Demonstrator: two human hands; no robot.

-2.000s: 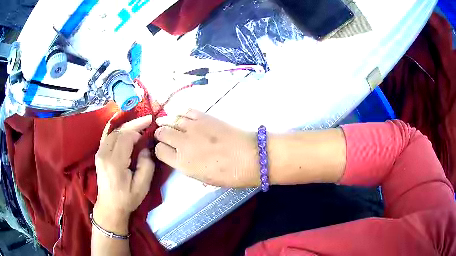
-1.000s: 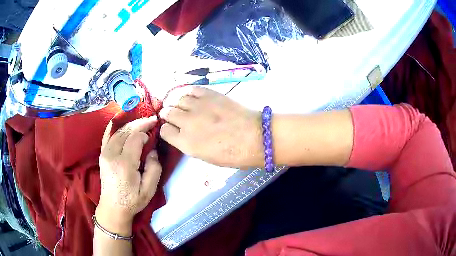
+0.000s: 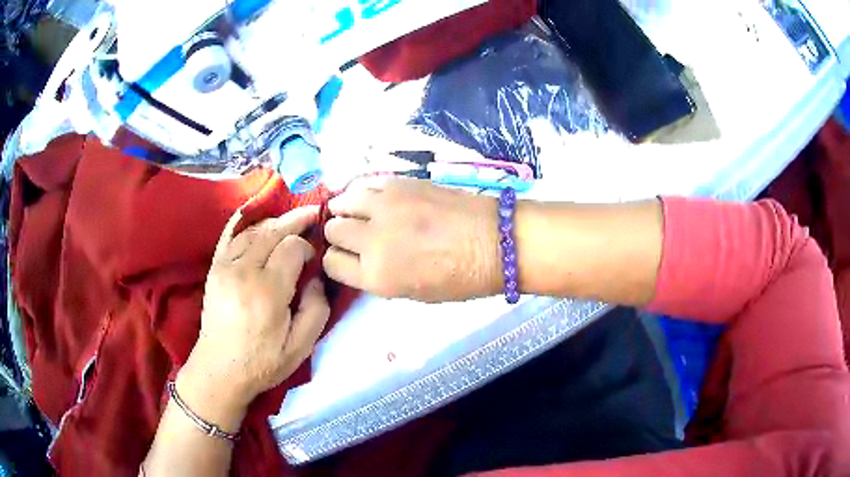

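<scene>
A dark red cloth garment piece (image 3: 121, 219) lies over the left part of the table and hangs down at the front. Its edge runs up to the orange-lit needle area of the white and blue sewing machine (image 3: 280, 140). My left hand (image 3: 261, 293) rests on the cloth, thumb and fingers pinching it just below the machine head. My right hand (image 3: 410, 238) meets it from the right, fingertips closed on the cloth edge. The fingers hide the exact spot they hold. A pale zip line (image 3: 86, 377) shows at the lower left of the cloth.
Snips with pink and blue handles (image 3: 480, 173) lie behind my right hand. Behind them are a shiny clear plastic bag (image 3: 531, 112), a black flat rectangle (image 3: 620, 70) and red cloth (image 3: 447, 42). A ruler (image 3: 438, 377) edges the table front. Red cloth (image 3: 811, 177) is at far right.
The view has shifted, so the machine and table items sit further right and the front edge looks flatter. Both hands stay together at the cloth edge near the needle area.
</scene>
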